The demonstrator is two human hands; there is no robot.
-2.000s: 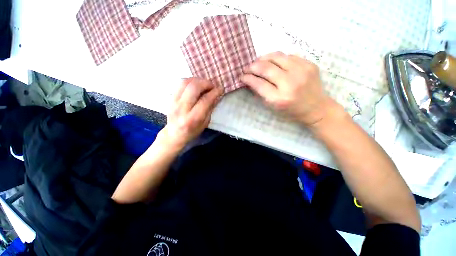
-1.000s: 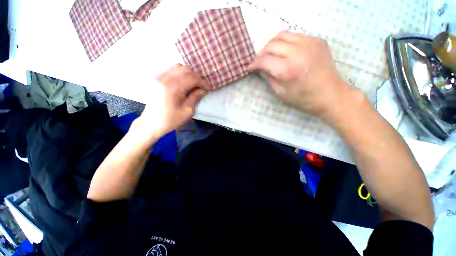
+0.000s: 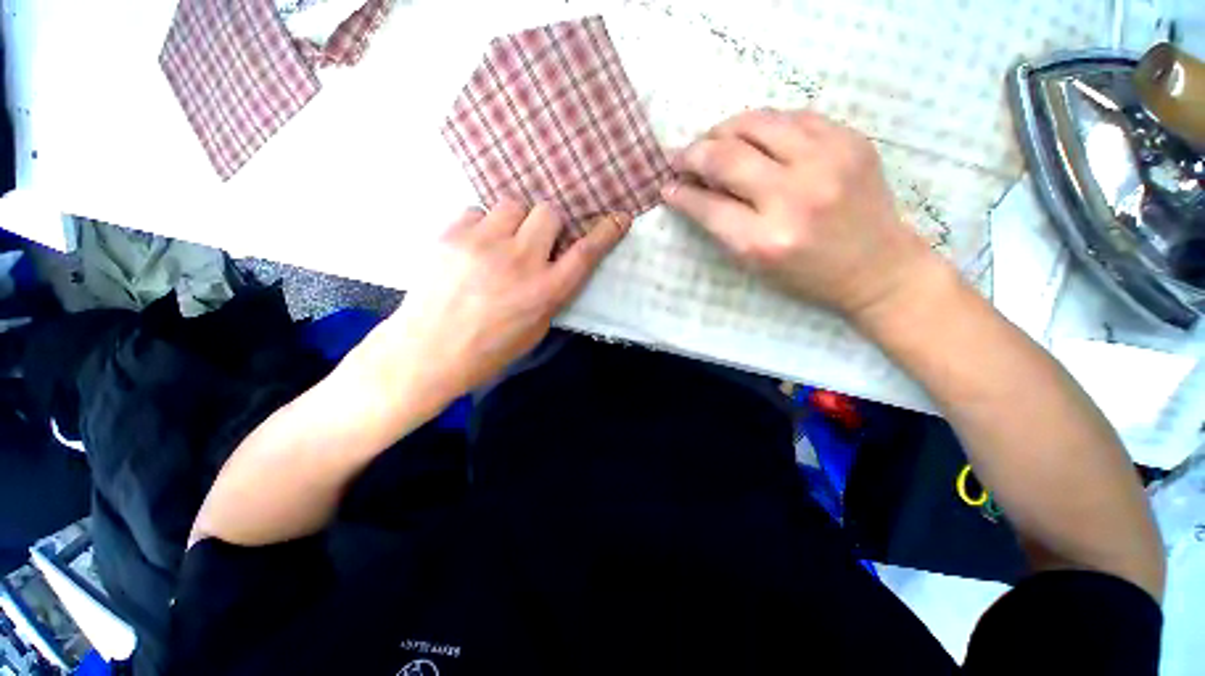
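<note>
A red-and-white plaid patch pocket piece (image 3: 558, 116) lies plaid side up on the pale table cloth in front of me, its straight edge towards me. My left hand (image 3: 526, 264) lies over the near left part of that edge with its fingers on the fabric. My right hand (image 3: 780, 198) pinches the near right corner between thumb and fingers. The underside of the piece and any fold beneath my fingertips are hidden. A second plaid pocket (image 3: 235, 82) lies flat at the far left, apart from the first.
A shiny steam iron (image 3: 1117, 172) with a wooden handle (image 3: 1176, 90) stands at the right. A crinkled plaid strip (image 3: 350, 33) lies beyond the left pocket. Dark clothing (image 3: 172, 436) is heaped below left. Yellow scissor loops (image 3: 973, 486) hang below the table edge.
My left hand has moved from pinching the near left corner to lying along the near edge, fingers further right. My right hand stays at the right corner. The view has shifted slightly.
</note>
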